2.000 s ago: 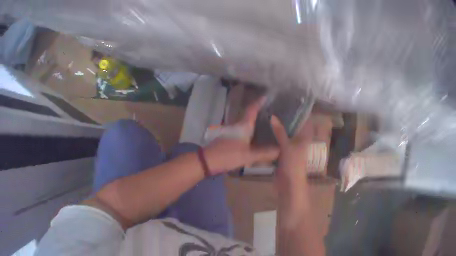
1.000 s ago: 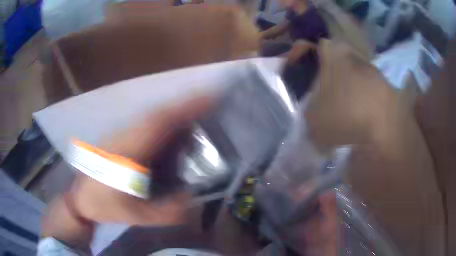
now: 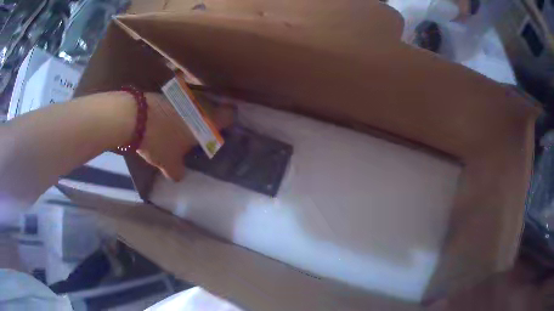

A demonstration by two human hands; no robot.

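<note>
My left hand (image 3: 173, 130), with a red beaded bracelet, reaches from the left into an open brown carton (image 3: 340, 76). It holds the left end of a dark flat item (image 3: 255, 161) low over the white slab (image 3: 364, 200) inside; whether the item touches the slab is unclear. A white label strip with an orange band (image 3: 193, 116) lies across the back of my left hand and fingers, its lower end over the dark item. The grip is partly hidden by the label. I cannot make out my right hand.
White printed boxes (image 3: 48, 91) stand at the left behind my forearm. Shiny clear wrap (image 3: 79, 30) shows at the upper left. Carton flaps stand open around the slab. White bagged material (image 3: 443, 36) and a partly seen person's hand are at the top right.
The view has swung to the open carton. My left hand has moved the dark item over the white slab inside. My right hand, seen at the lower right before, is no longer discernible.
</note>
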